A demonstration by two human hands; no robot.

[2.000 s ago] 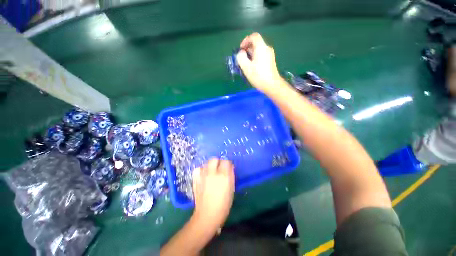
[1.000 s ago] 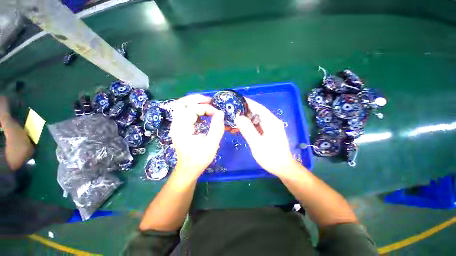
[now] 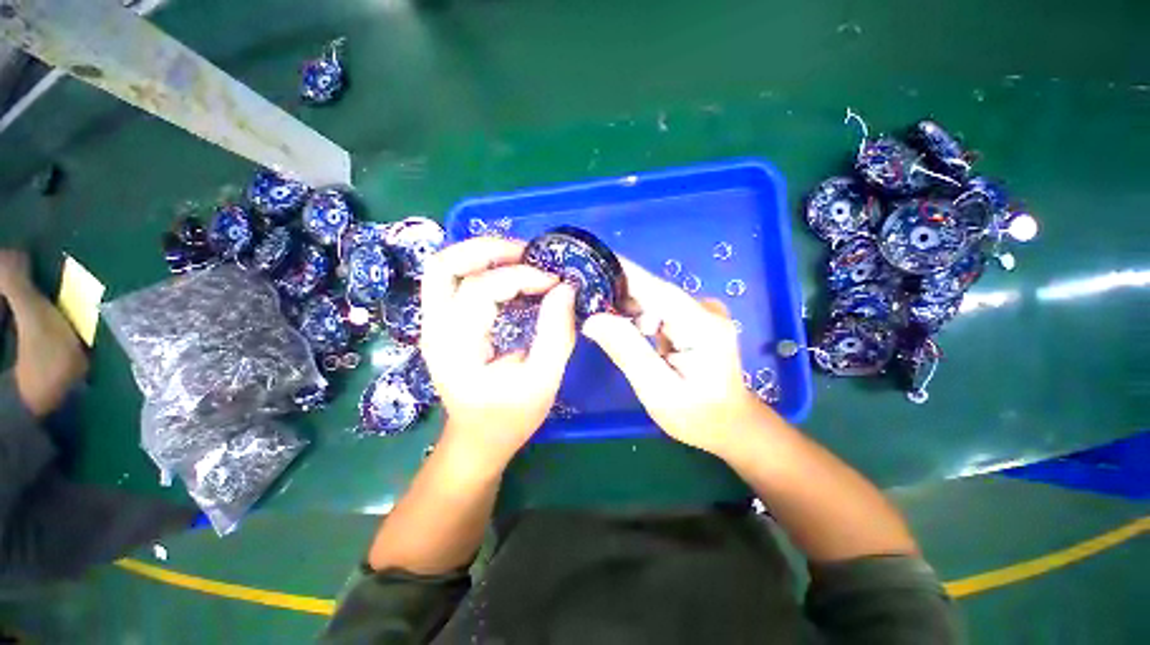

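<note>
A corded round unit (image 3: 574,267), dark blue with a pattern, is held over the tray between both hands. My left hand (image 3: 492,334) grips its left side with thumb and fingers. My right hand (image 3: 675,353) holds its lower right side. Whether a small ring is between the fingertips cannot be told. The blue parts tray (image 3: 618,180) lies beneath; single metal rings (image 3: 723,251) show on its floor to the right of the hands. The hardware heap at the tray's left is mostly hidden by my left hand.
The right-hand pile of units (image 3: 902,252) lies beside the tray. The left-hand pile (image 3: 303,252) lies below the grey metal post (image 3: 189,95), above plastic bags (image 3: 208,365). One loose unit (image 3: 323,79) sits beyond the post. Another person's arm (image 3: 44,340) is at far left.
Two seconds ago my right hand was beyond the tray with a unit and my left was at the ring heap. Both now hold a unit together; since one second ago it has tilted.
</note>
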